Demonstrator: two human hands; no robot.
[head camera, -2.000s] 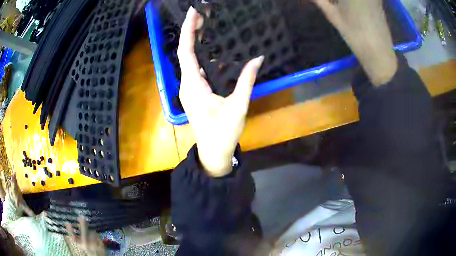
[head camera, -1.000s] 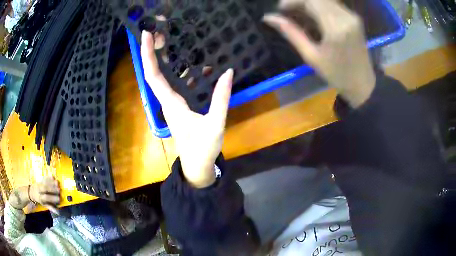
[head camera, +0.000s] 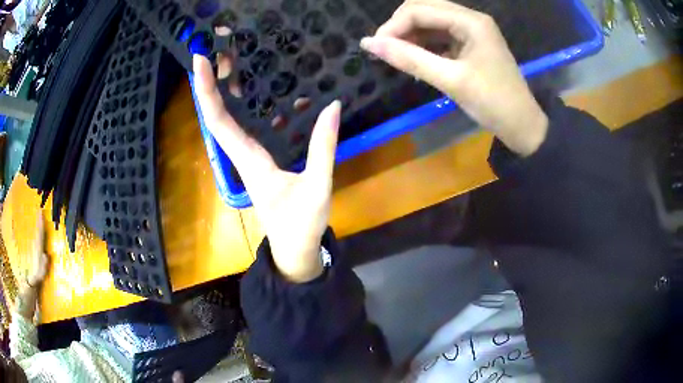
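A black perforated sheet with rows of round holes is held over a blue plastic tray. My left hand supports the sheet from below; its fingertips show through some holes and its thumb lies at the near edge. My right hand is above the sheet's right part, thumb and forefinger pinched together at the surface. Whether a small piece is between them cannot be told. Dark material fills the tray's inside.
A fanned stack of black strips lies left of the tray on the yellow-orange table, with a holed strip on its near side. A person's hand rests at the table's left end. Another holed strip hangs below the edge.
Both my hands and the sheet have shifted left in view; my right hand has come down to the sheet and pinched. The small black pieces at the table's left end no longer show.
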